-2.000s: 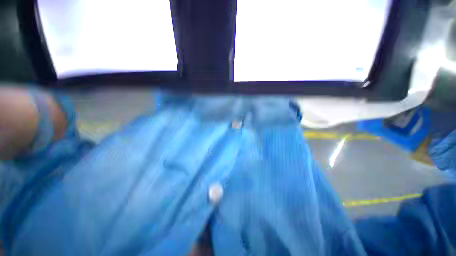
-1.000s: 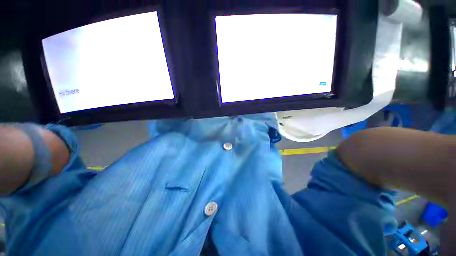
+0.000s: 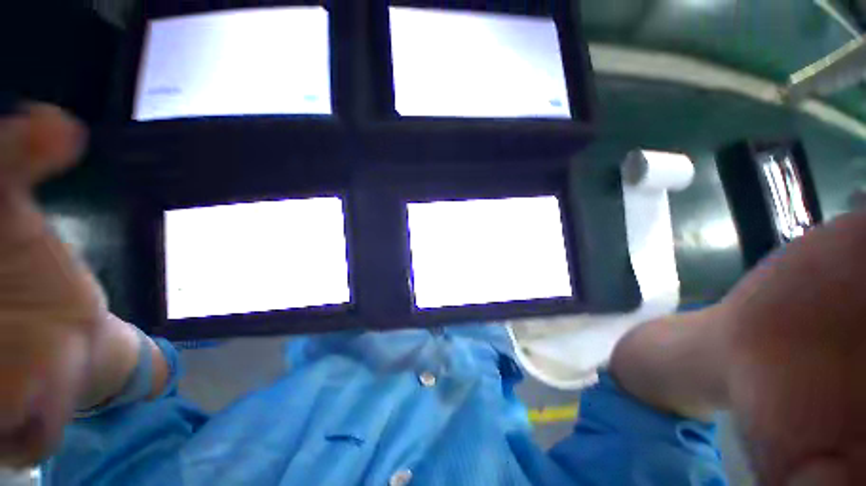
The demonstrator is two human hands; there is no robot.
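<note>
Two-by-two tablets with lit, mostly white screens lie in a thick black tray (image 3: pixel 370 157): upper left tablet (image 3: pixel 235 65), upper right tablet (image 3: pixel 480 65), lower left tablet (image 3: pixel 256 256), lower right tablet (image 3: pixel 489 252). The upper screens show small marks near their lower edges. My left hand (image 3: pixel 43 294) is large and blurred at the left edge, raised close to the camera, left of the tray. My right hand (image 3: pixel 807 351) is large and blurred at the right edge, partly cut off, and its fingers do not show clearly. Neither hand touches a screen.
A white paper roll (image 3: pixel 660 169) stands on the green bench (image 3: pixel 698 218) right of the tray, its strip hanging over the edge. Another black tray (image 3: pixel 769 199) with a glossy tablet lies further right. A pale rail (image 3: pixel 684 71) crosses behind. A white rounded object (image 3: pixel 560 356) is below the bench edge.
The view has tilted up, so all four screens now show. My left hand has come into view at the left. My right forearm and hand have risen at the right.
</note>
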